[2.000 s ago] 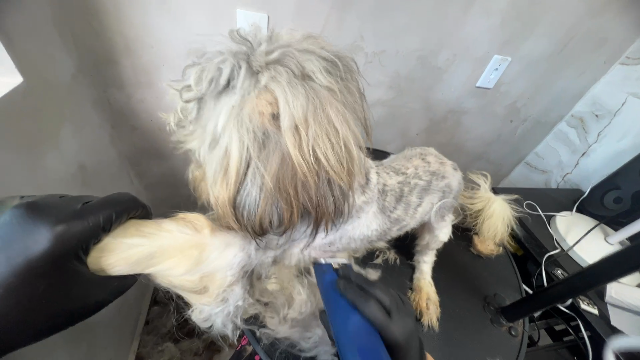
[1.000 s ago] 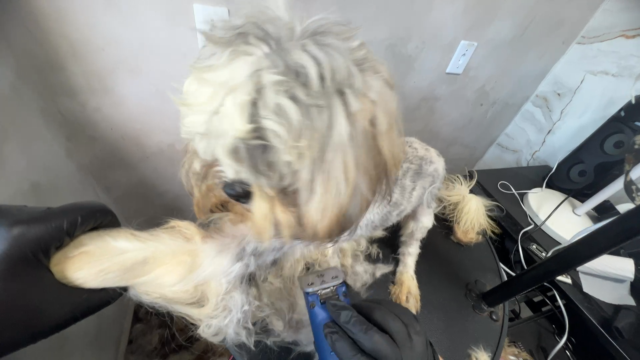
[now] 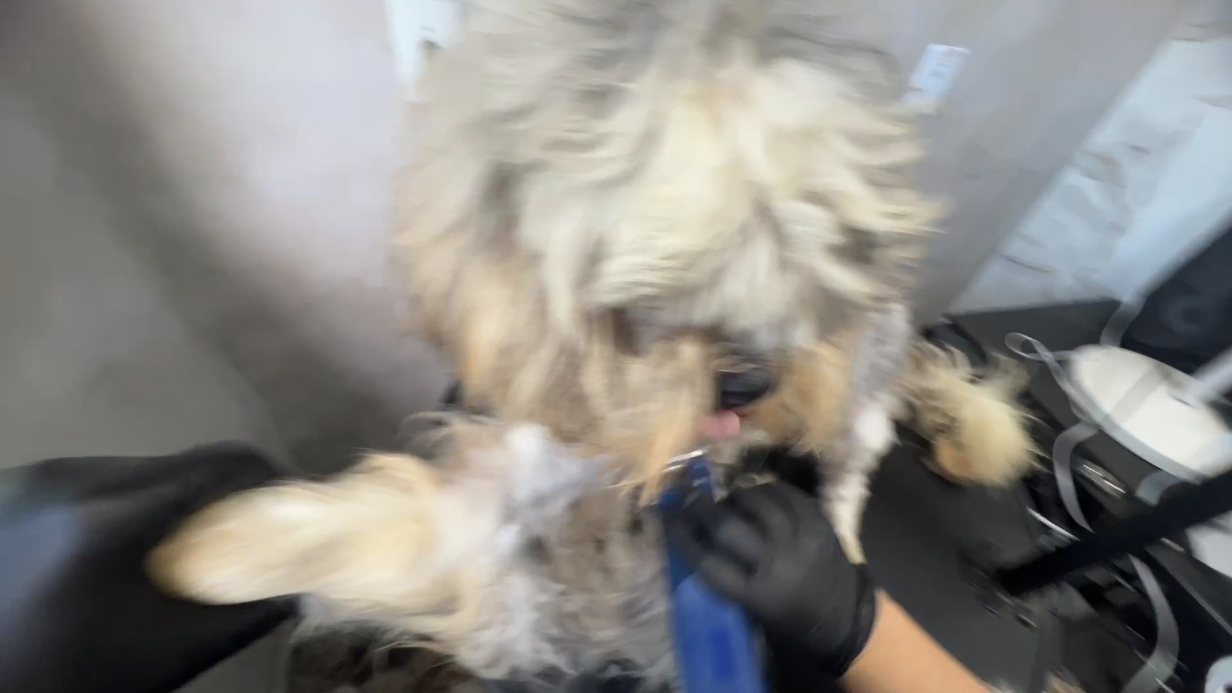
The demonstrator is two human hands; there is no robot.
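A shaggy cream and gray dog faces me, its nose and a bit of pink tongue low in the blurred view. My left hand, in a black glove, holds the dog's outstretched furry front leg at the left. In its black glove, my right hand grips a blue electric hair clipper. The clipper's head is just below the dog's mouth, by the chest fur; blur hides whether it touches. The dog's tail has a fluffy tan tip.
A black table lies under the dog. To the right are a black bar, a white round base, white cables and a dark speaker. A gray wall with a white switch plate stands behind.
The dog's head has turned toward me and come closer, with nose and tongue now showing. The clipper is now by its mouth. My left hand still holds the leg.
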